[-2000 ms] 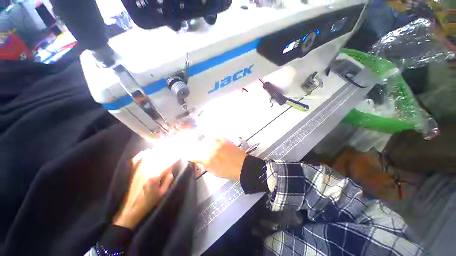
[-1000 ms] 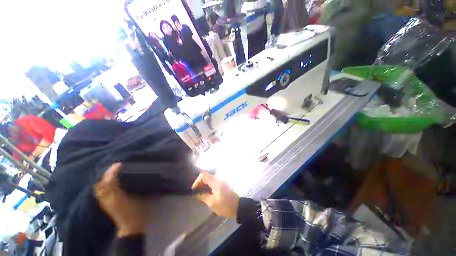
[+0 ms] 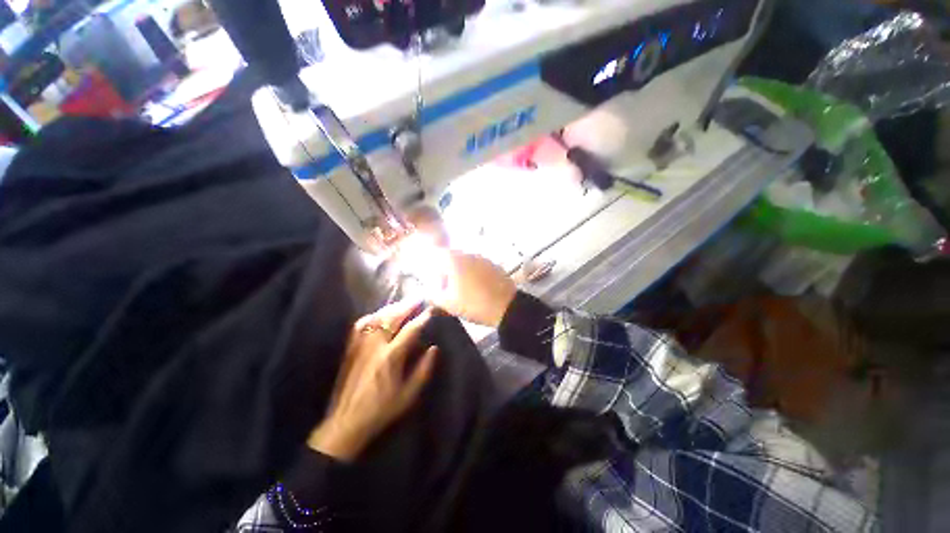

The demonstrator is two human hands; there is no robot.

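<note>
Black fabric (image 3: pixel 188 312) fills the left side and drapes over the table's front edge below my hands. The white JACK sewing machine (image 3: pixel 479 94) stands above it. Its needle area (image 3: pixel 401 245) is mostly lost in glare. My left hand (image 3: pixel 380 380) lies on the fabric just in front of the needle area, fingertips on the fabric near its edge. My right hand (image 3: pixel 474 286) is at the right of the needle area, its fingertips at the fabric edge and washed out by glare, so its grip is hidden.
A dark tool with a yellow-green end (image 3: pixel 615 177) lies on the machine bed (image 3: pixel 531 213), with a pink-red patch behind it. A green basket (image 3: pixel 823 224) with clear plastic is at the right. The phone's lower end (image 3: pixel 401 16) shows above the machine. The ruler-marked table edge (image 3: pixel 667 234) runs diagonally.
The view has moved closer to the machine. My left hand has moved from the fabric at the left to beside the needle area. My right hand is now nearer the needle, with fabric under both hands.
</note>
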